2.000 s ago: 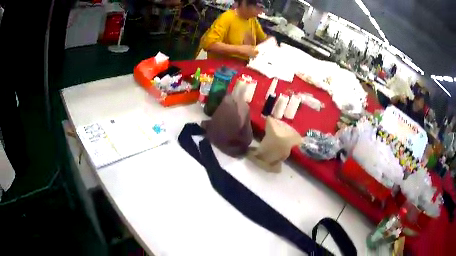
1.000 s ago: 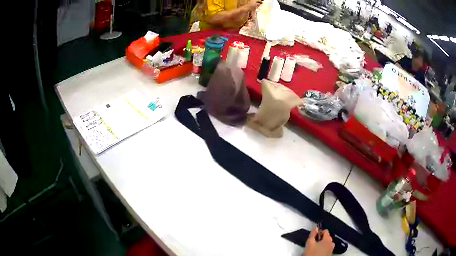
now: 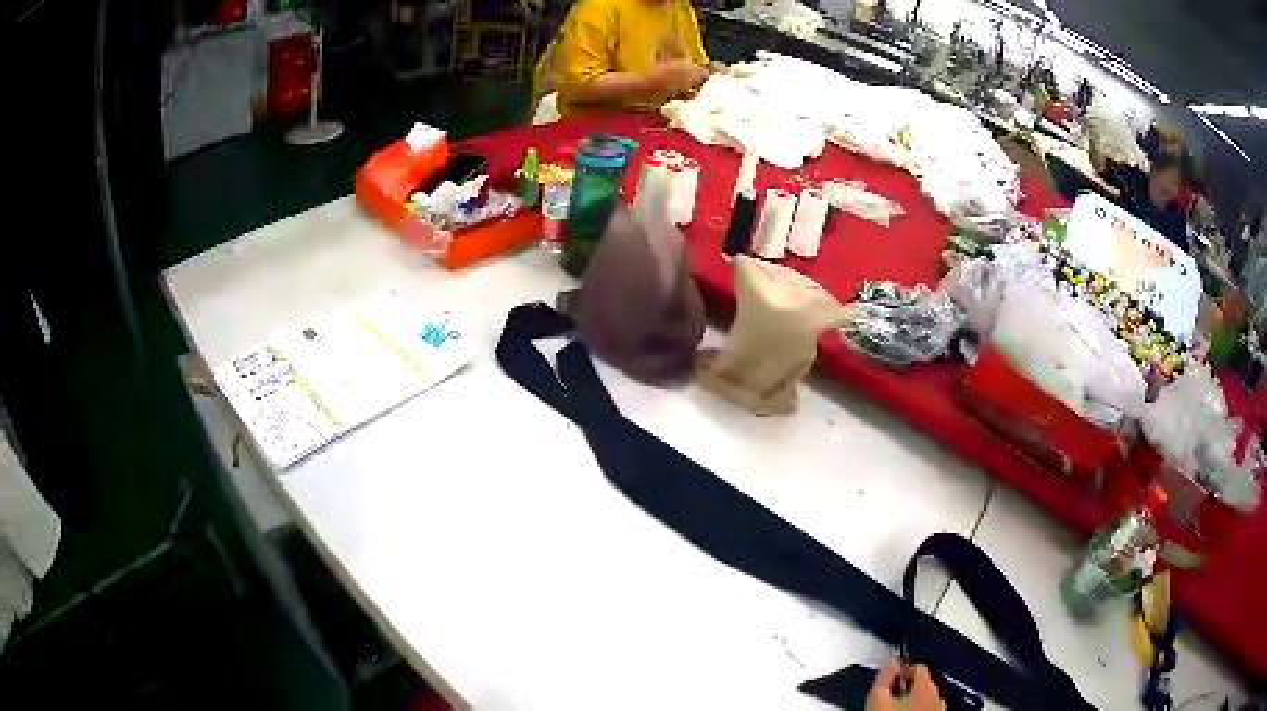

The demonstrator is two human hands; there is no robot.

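A long navy-black sash (image 3: 736,524) lies diagonally over the white table (image 3: 459,556), with a loop at its upper left end and another loop at the lower right. My right hand (image 3: 906,689) is small and cut off by the bottom edge. It is closed beside the sash's slanted end (image 3: 839,686), around a small dark tool, apparently thread snips (image 3: 905,672), mostly hidden in the fist. Whether the fingers also touch the sash cannot be told. My left hand is out of the picture.
Brown (image 3: 639,306) and beige (image 3: 773,333) cloth-covered lumps stand by the sash's far loop. Written papers (image 3: 334,372) lie left. A bottle (image 3: 1112,556) and yellow tape roll (image 3: 1150,618) are right. A person in yellow (image 3: 628,56) handles white garments beyond the red-covered table (image 3: 889,264).
My right hand, absent two seconds ago, came in at the sash's slanted end and now sits slightly lower in the picture. The view has shifted; the sash keeps nearly the same lay.
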